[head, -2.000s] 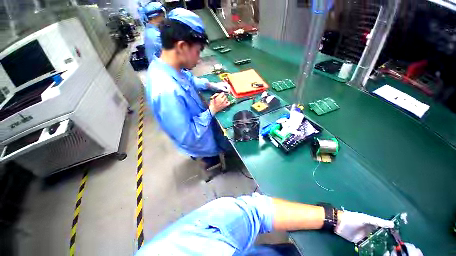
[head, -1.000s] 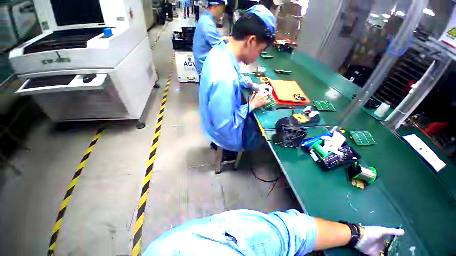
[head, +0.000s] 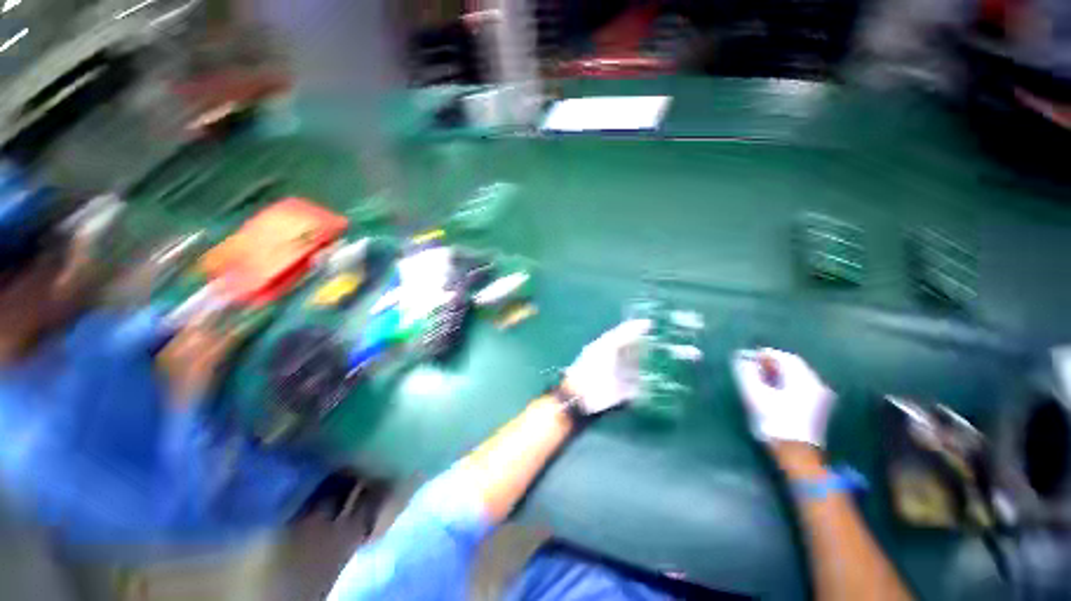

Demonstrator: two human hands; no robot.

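Observation:
The frame is blurred by motion. My left hand (head: 606,369), in a white glove with a dark band at the wrist, holds a green circuit board panel (head: 665,362) by its left edge above the green mat. My right hand (head: 787,397), white-gloved with a light blue wrist strap, is to the right of the panel and apart from it. It is closed around a small tool with a reddish part (head: 769,369), which look like side cutters; the jaws are not clear.
Other panels (head: 832,248) lie on the bench beyond. A soldering stand (head: 925,464) and a white box with a round black opening (head: 1043,434) are at right. A black tray with cloth (head: 442,308), an orange-red mat (head: 273,249) and a blue-coated person (head: 106,399) are at left.
The view has swung right, from the aisle to the bench. My right hand, out of frame one second ago, now shows, apart from the panel. My left hand still holds the panel.

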